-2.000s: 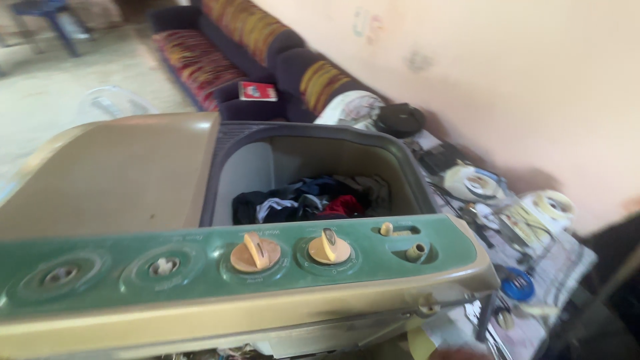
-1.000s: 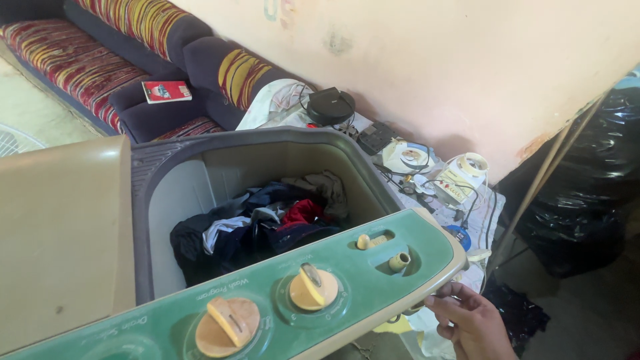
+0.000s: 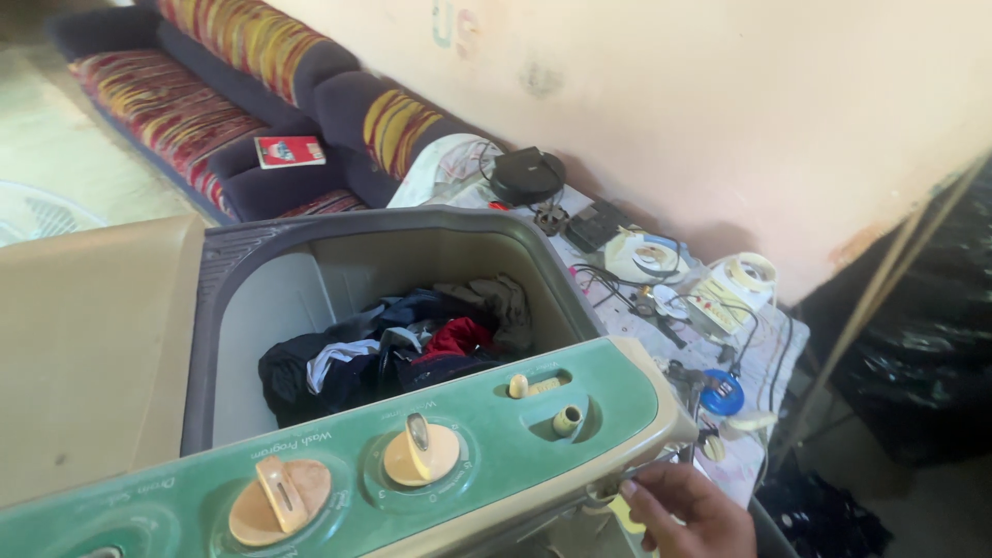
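My right hand [image 3: 686,511] is at the lower right, its thumb and fingertips at the rear corner of the washing machine's green control panel [image 3: 496,434]; whether it pinches something small there cannot be told. My left hand is out of view. On the panel are two cream knobs [image 3: 422,453], a slider [image 3: 519,386] and a short hose inlet [image 3: 567,420]. Beyond the panel, the wash tub [image 3: 267,310] lies uncovered, with dark, white, red and grey clothes [image 3: 403,349] heaped inside. A beige lid [image 3: 93,341] covers the machine's left part.
A cloth-covered table [image 3: 612,310] along the wall carries a clothes iron [image 3: 645,256], a white appliance [image 3: 732,291], cables and a blue round object [image 3: 721,392]. A striped sofa [image 3: 170,116] with a red book [image 3: 290,152] stands behind. Black plastic bags [image 3: 914,341] are at the right.
My right hand was at the panel's corner one second ago and remains there. Two seconds ago it was barely in view, low at the frame's edge. The view has shifted to the right since then.
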